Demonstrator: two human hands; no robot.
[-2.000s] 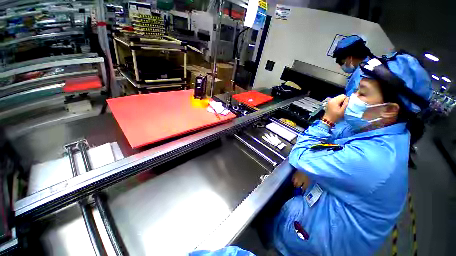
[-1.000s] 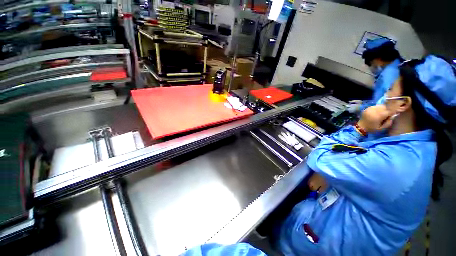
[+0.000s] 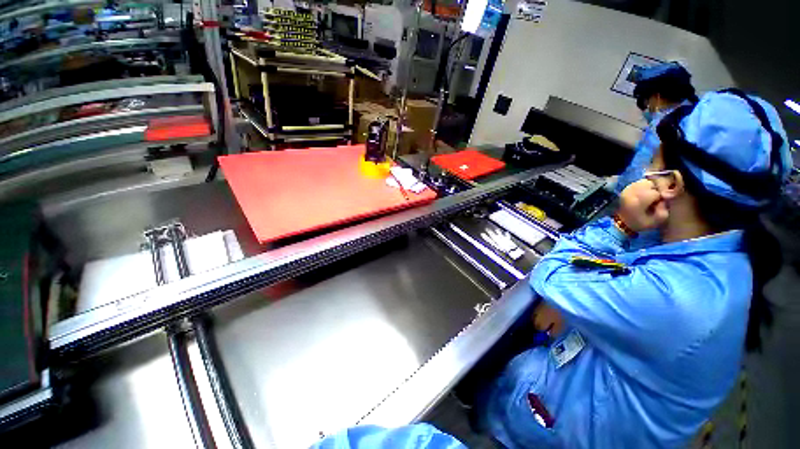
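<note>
Neither of my hands is in view; only a piece of blue sleeve (image 3: 386,437) shows at the bottom edge. The stainless bench top (image 3: 325,351) lies nearest in front of me. A grey metal conveyor rail (image 3: 263,270) crosses it diagonally. Paired cross guide rods (image 3: 198,377) run under the rail at the left. A large red mat (image 3: 320,191) lies beyond the rail. On it stand a black device (image 3: 376,142) on a yellow ring (image 3: 375,167) and a white glove or cloth (image 3: 407,181). White gloves (image 3: 503,243) lie flat further along the line.
A person in a blue smock (image 3: 649,307) sits close at the right, hand raised to the face. Another worker (image 3: 664,96) is beyond. A dark green panel (image 3: 17,289) stands at the left edge. A framed rack (image 3: 294,96) and white machine housing (image 3: 579,70) stand behind.
The view has swung right, then slightly back left. The dark green panel has come into view at the left. The seated person's head has turned further away from me.
</note>
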